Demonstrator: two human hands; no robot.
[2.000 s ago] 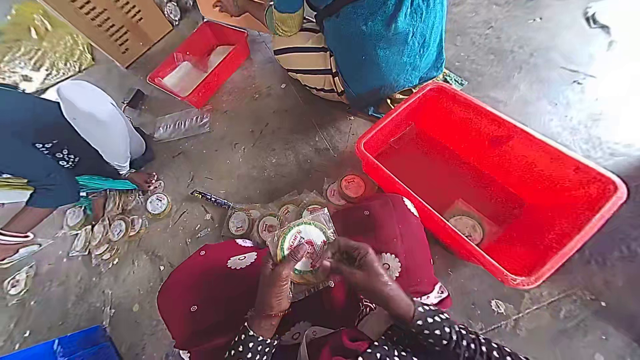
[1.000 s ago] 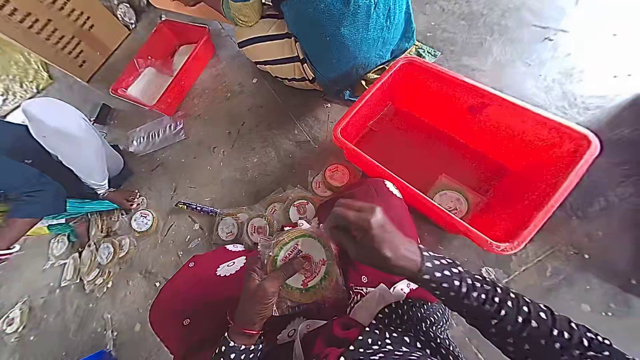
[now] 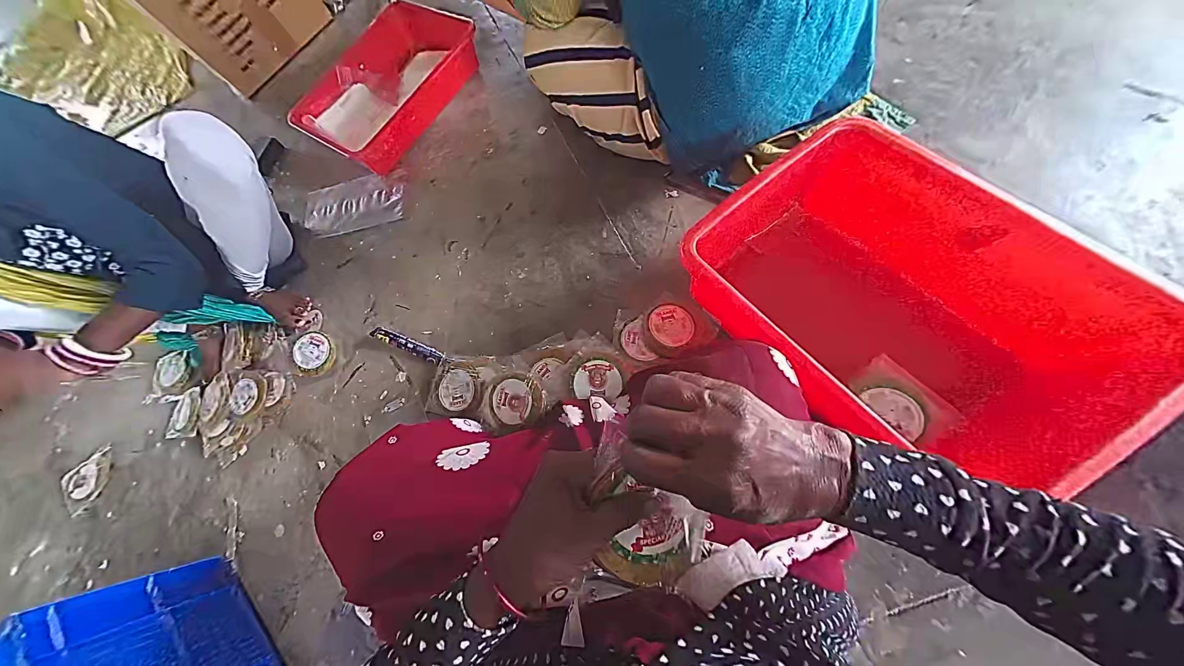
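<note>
Over my lap, my left hand grips a clear plastic packet that has a round printed label in green, white and red. My right hand is closed on the packet's upper plastic edge, beside the left fingers. Part of the packet is hidden behind both hands. Just beyond my knees, several similar round-labelled packets lie on the floor, one of them with an orange-red label. A dark printed tube or pen lies at their left end.
A large red plastic tub at the right holds one round-labelled packet. A smaller red tray stands farther off. A blue tray is at lower left. One person sits at left by more packets, another beyond the tub.
My right hand has moved from above the packet to its upper edge and closed there. The packet has tilted and is more covered by my hands.
</note>
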